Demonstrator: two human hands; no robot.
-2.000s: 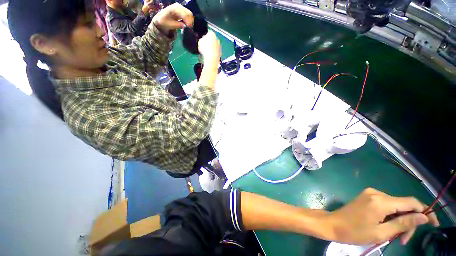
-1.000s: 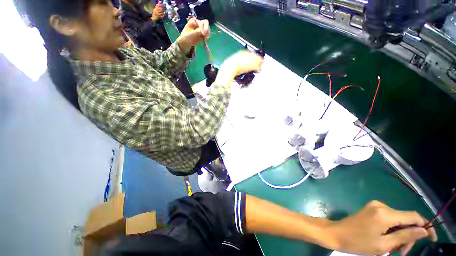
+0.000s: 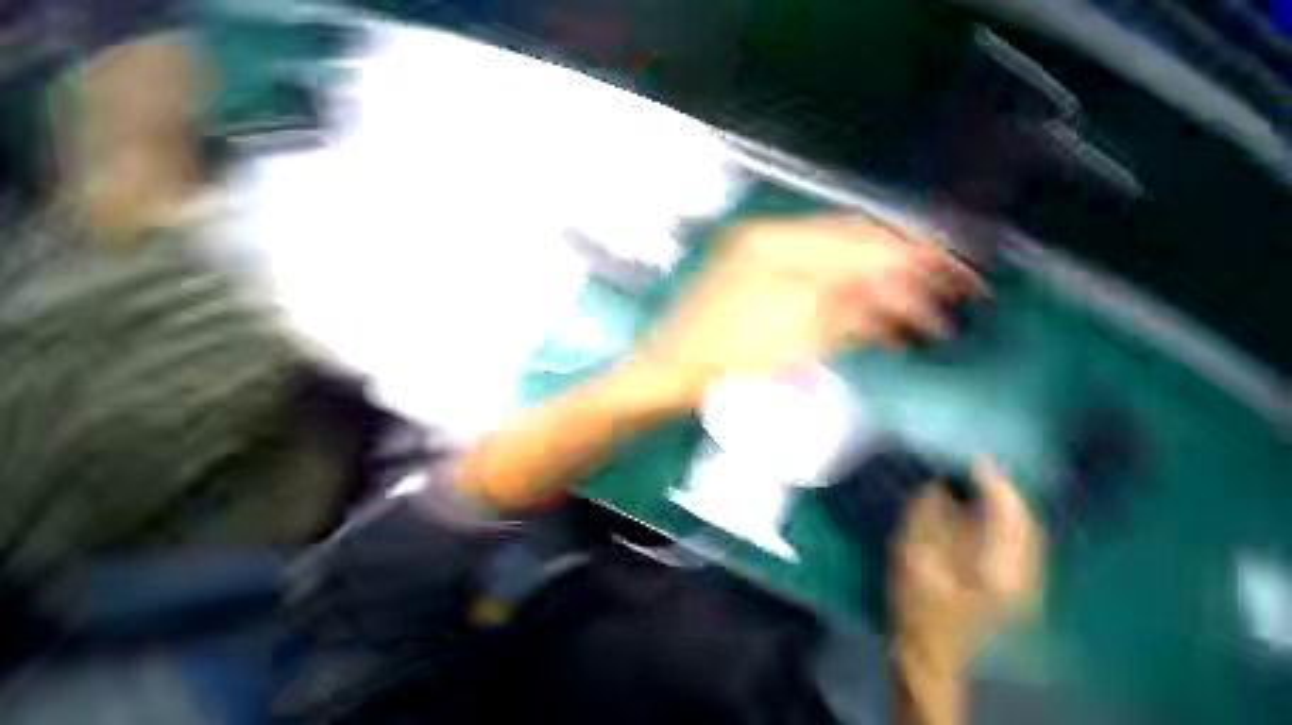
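Note:
The frame is heavily blurred. A white camera housing (image 3: 772, 439) lies on the green bench top in the middle, below my left hand, with its flat foot towards the lower left. My left hand (image 3: 850, 290) is over the bench just above the housing, fingers bent; whether it holds anything is blurred. My right hand (image 3: 971, 545) is to the right of the housing, fingers curled near a dark blurred piece (image 3: 886, 489); I cannot tell whether it grips that piece.
A white foam sheet (image 3: 439, 184) lies at the left, with blurred pale shapes at its right end. A neighbouring worker's sleeve (image 3: 142, 383) is at the far left. A metal rail (image 3: 1134, 319) and dark belt run behind the bench. Dark blurred parts (image 3: 1105, 460) lie at the right.
The view has swung to the right. My right hand has come into the picture. The white housing near my left hand now shows fully, and the foam sheet has shifted left.

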